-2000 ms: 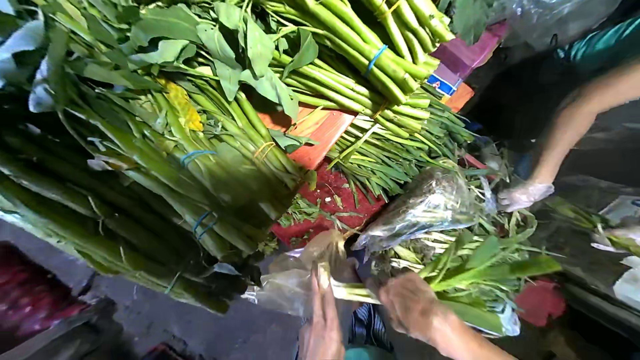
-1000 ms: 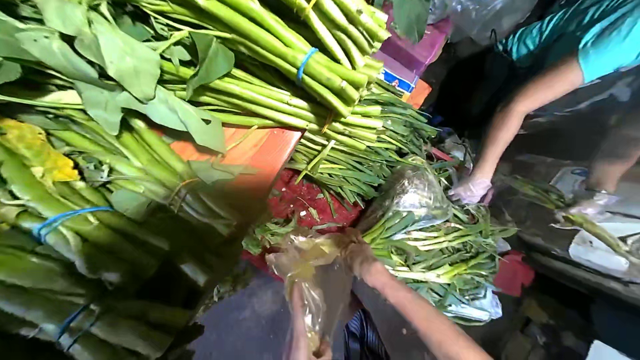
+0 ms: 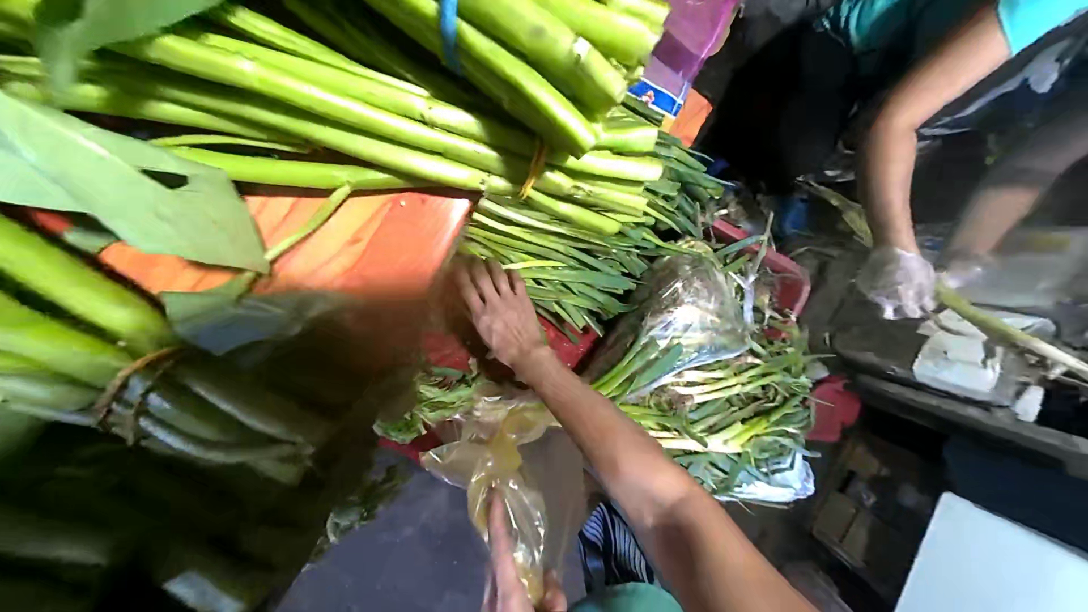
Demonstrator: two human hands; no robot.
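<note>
My left hand (image 3: 510, 565) grips a clear plastic bag (image 3: 510, 455) at the bottom middle of the head view. My right hand (image 3: 497, 319) reaches up past the bag, palm down with fingers spread, at the edge of the red surface (image 3: 574, 344) beside an orange wooden board (image 3: 365, 238). Whether its fingertips touch anything is unclear. Just beyond them lies a bundle of thin green stalks (image 3: 561, 255). To the right, a plastic-wrapped bundle (image 3: 693, 297) rests on loose green onions (image 3: 722, 408).
Thick green stems (image 3: 382, 110) tied with bands lie across the top. More banded stems (image 3: 76, 323) fill the left. At the right, a co-worker's gloved hand (image 3: 901, 280) holds a long stalk (image 3: 1011, 336) over a dark ledge (image 3: 960, 416). A white panel (image 3: 994, 561) stands at lower right.
My right hand has left the plastic bag and moved up to the red surface. My left hand still holds the bag. The onion stalk held two seconds ago is no longer between my hands. The view has moved closer.
</note>
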